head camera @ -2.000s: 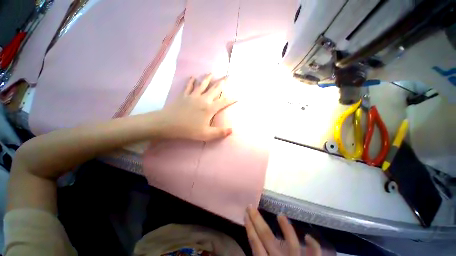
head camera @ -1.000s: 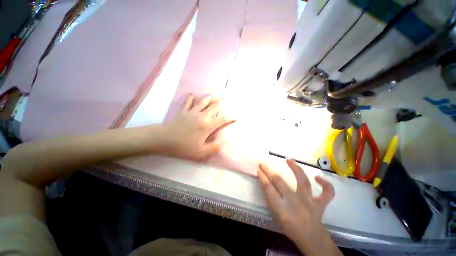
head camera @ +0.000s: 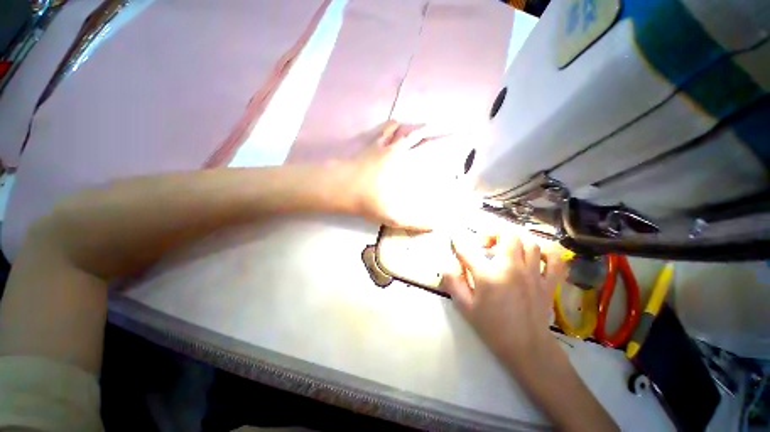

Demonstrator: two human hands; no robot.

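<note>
The joined pink panels lie flat behind my left hand, with a thin dark seam line down them. My left hand lies at their near end, left of the needle area, its fingers washed out by lamp glare. My right hand is bent at the front of the needle area, fingertips under the machine head. Glare hides the needle, the presser foot and whatever cloth is between my hands, so I cannot tell if either hand grips it.
A large stack of pink panels lies at the left. Yellow-handled snips, a red handle, a slim yellow tool and a black flat case lie right of my right hand. The table's front edge curves below.
The worked pink panels have moved away from the front edge toward the back, baring the table and a metal plate. Both hands have moved closer to the needle. The view has shifted.
</note>
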